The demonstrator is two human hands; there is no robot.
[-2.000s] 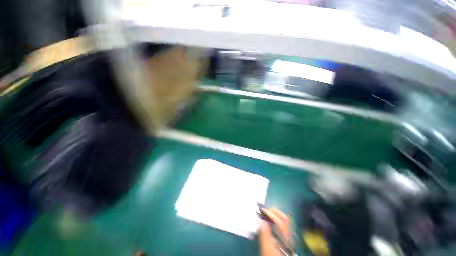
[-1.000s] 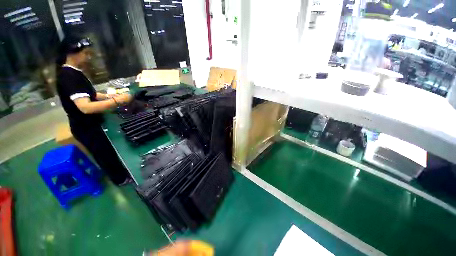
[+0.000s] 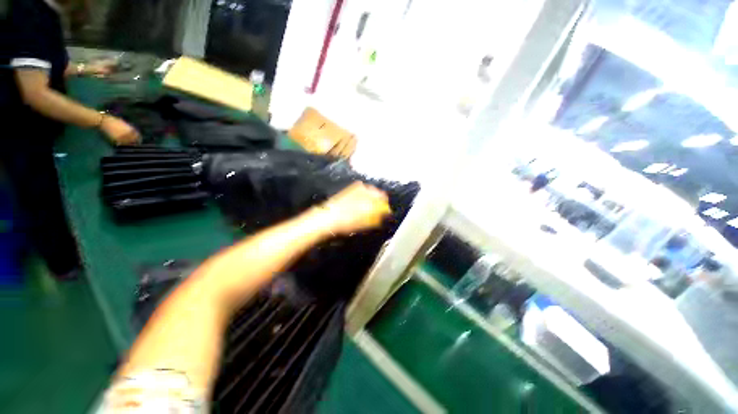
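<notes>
My left hand reaches out over the piles of black panels, with yellow on its fingertips. The fingers are bent over the far pile beside the white post; blur hides whether they hold a panel. Black panels lean in an overlapping row in the near pile, below my forearm. More dark panels lie beyond my forearm, and a tidy black stack sits farther left. My right hand is out of the picture.
Another person stands at the left, one hand over dark pieces. A white post rises right of the piles. A white overhead shelf and green conveyor belt are at right. Cardboard stands behind the piles.
My left hand has moved from the bottom edge up and forward over the black panels. The view has tilted and shifted left. The white sheet at the bottom has left the picture.
</notes>
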